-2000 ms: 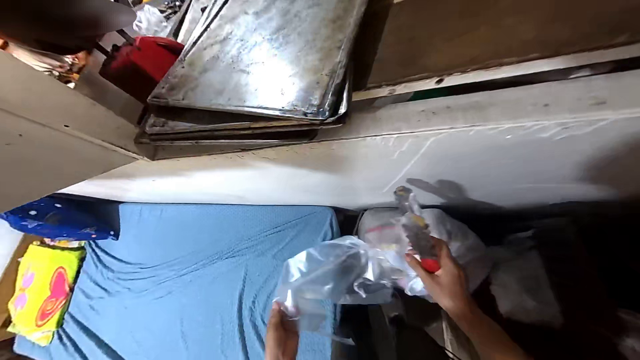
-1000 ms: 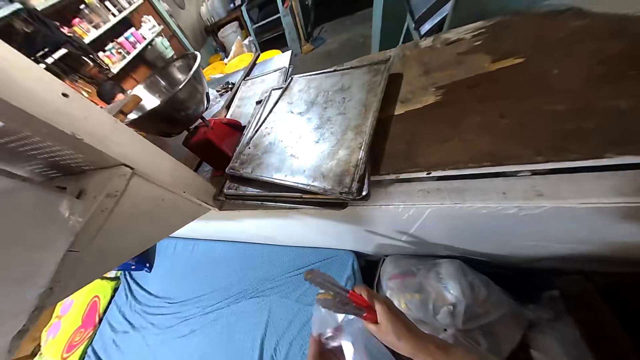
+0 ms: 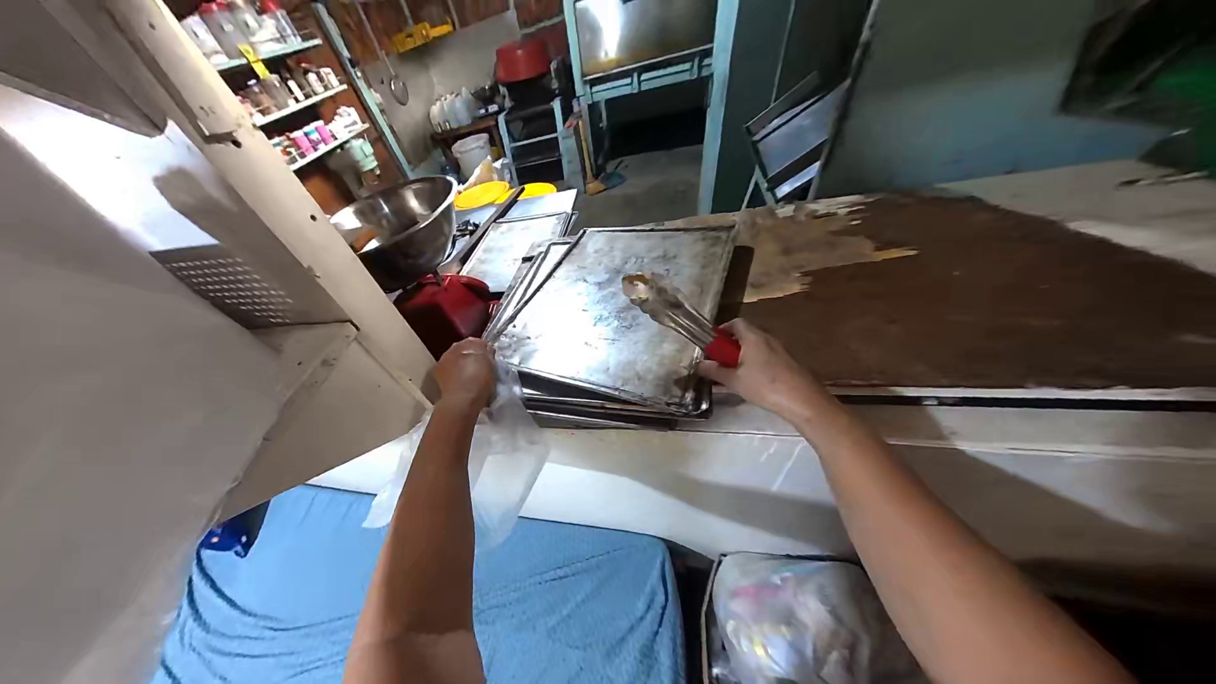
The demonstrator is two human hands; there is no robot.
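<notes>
My right hand (image 3: pixel 755 370) is closed around the red handle end of metal tongs (image 3: pixel 674 318), which point up and left over the top baking tray. Its fingers are close to the right edge of the stacked metal baking trays (image 3: pixel 608 313). At the stack's left front corner, my left hand (image 3: pixel 465 372) grips a clear plastic bag (image 3: pixel 503 456) that hangs down over the ledge. Whether either hand touches the trays is hard to tell.
A steel bowl (image 3: pixel 408 223) and a red container (image 3: pixel 445 309) stand left of the trays. A worn brown board (image 3: pixel 988 294) lies to the right. Below are a blue cloth-covered surface (image 3: pixel 579 598) and a plastic bag of items (image 3: pixel 798 617). A cream post (image 3: pixel 285 190) rises at left.
Both hands have moved up from below the ledge to the front of the tray stack, still with the tongs and the plastic bag. The view has tilted up.
</notes>
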